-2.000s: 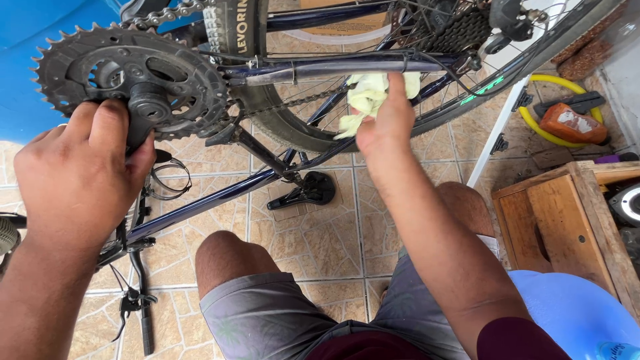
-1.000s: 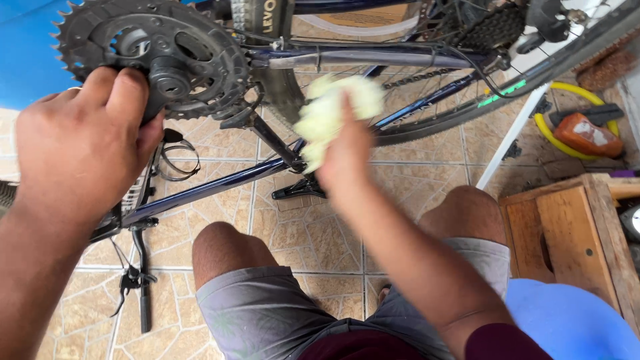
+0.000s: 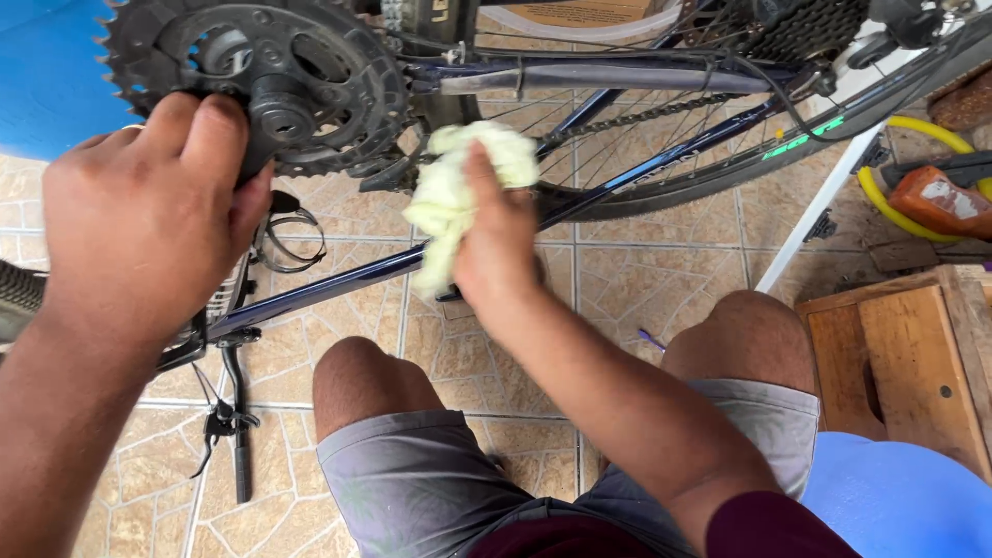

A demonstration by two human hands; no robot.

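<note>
My left hand (image 3: 147, 217) is closed around the black crank arm (image 3: 260, 143), whose end lies in front of the bicycle's toothed chainrings (image 3: 341, 70). In my right hand (image 3: 496, 232) is a bunched pale yellow cloth (image 3: 449, 186), blurred, just right of the chainrings. The cloth covers part of the frame and chain near the dark blue tube (image 3: 325, 288). The visible chain (image 3: 659, 115) runs to the rear sprockets (image 3: 814, 31) at the upper right. Whether the cloth touches the chain cannot be seen.
The bicycle's handlebar grip and brake lever (image 3: 225, 426) lie low at left. A white metal bar (image 3: 821, 205) slants at right, near a yellow hose (image 3: 930, 132) and an orange object (image 3: 942, 203). A wooden cabinet (image 3: 914, 349) and a blue plastic surface (image 3: 891, 488) are at lower right.
My right hand has moved left with the cloth, from the chain beside the rear wheel towards the chainrings. My left hand stays on the crank arm.
</note>
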